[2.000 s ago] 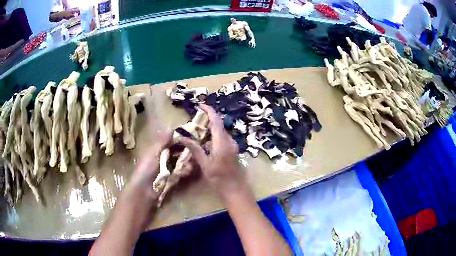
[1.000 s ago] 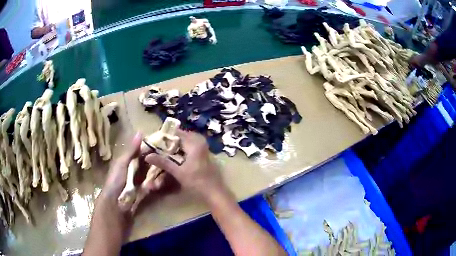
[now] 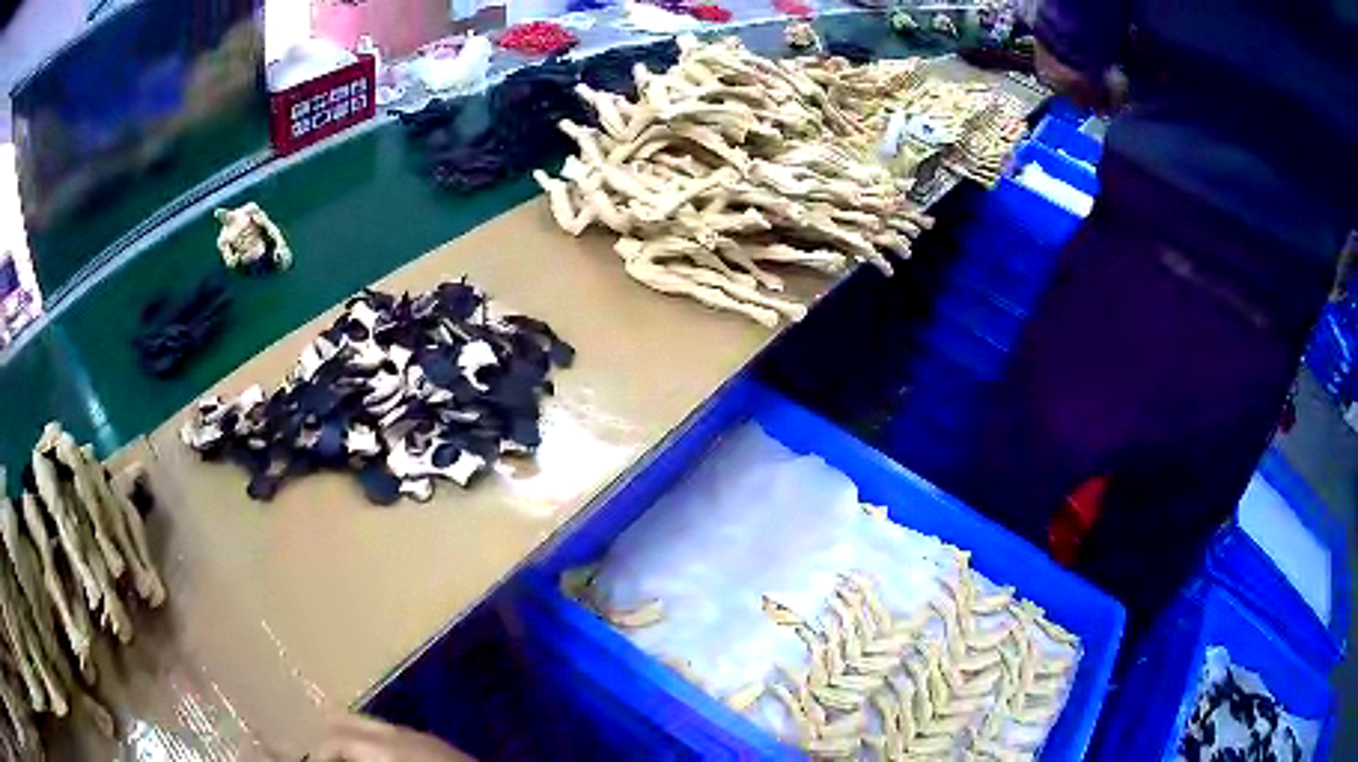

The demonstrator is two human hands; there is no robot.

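Part of one hand, likely my right hand (image 3: 375,740), shows at the bottom edge, cut off and blurred; whether it holds anything is hidden. My left hand is not in view. A loose heap of black-and-cream hip pieces (image 3: 395,390) lies on the tan cardboard (image 3: 402,573). A large loose heap of cream leg parts (image 3: 730,179) lies on the cardboard farther right. At the left edge, a row of leg parts (image 3: 67,551) lies side by side, some with dark bits at the hips.
A blue crate (image 3: 1095,633) below the bench holds rows of small cream limb parts (image 3: 923,670) on a white liner. A person in dark clothing (image 3: 1177,283) stands at right, by other blue crates. The green belt (image 3: 335,209) carries a torso (image 3: 250,238) and black parts (image 3: 182,325).
The view has turned right, so the heaps appear farther left and more of the crate and standing person shows. The leg part held in both hands is out of view.
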